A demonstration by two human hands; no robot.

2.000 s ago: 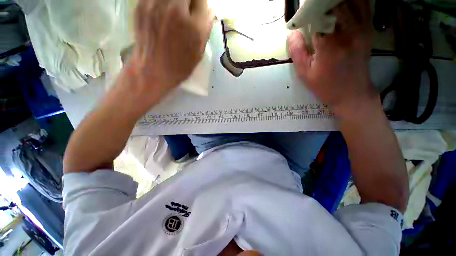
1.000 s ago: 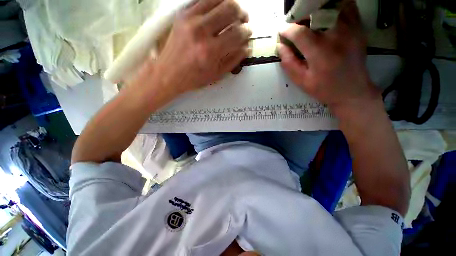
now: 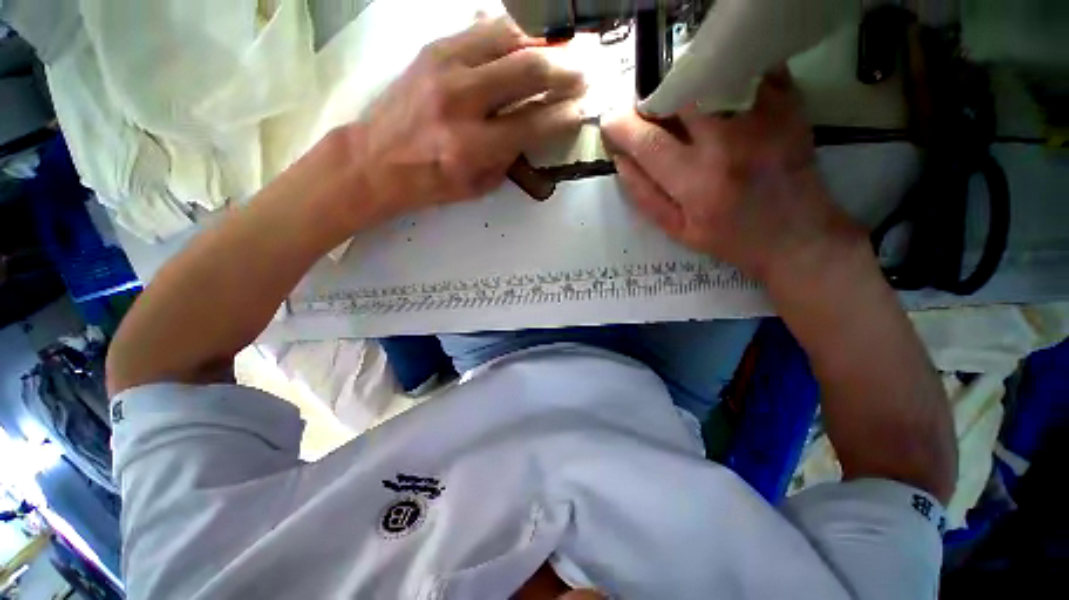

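Observation:
My left hand [image 3: 469,111] is on the bright machine bed plate [image 3: 574,172], fingers bent and fingertips close to the needle area. What lies under its fingers is overexposed, so I cannot tell whether it grips cloth. My right hand [image 3: 733,176] is just right of the needle area, thumb and fingers bent beside the lower end of the pale machine head [image 3: 750,47], which partly hides them. I cannot tell what it holds. The presser foot and needle are not clear in the glare.
Cream cloth pieces [image 3: 176,106] are heaped at the table's left. Black-handled shears [image 3: 985,223] lie at the right. A printed ruler [image 3: 528,287] runs along the front edge. Blue crates [image 3: 774,410] and more cream cloth [image 3: 979,375] are below the table.
My left hand has come from the left to the needle area. My right hand has shifted slightly left and down. The pale cloth that was beside my left hand now lies behind it.

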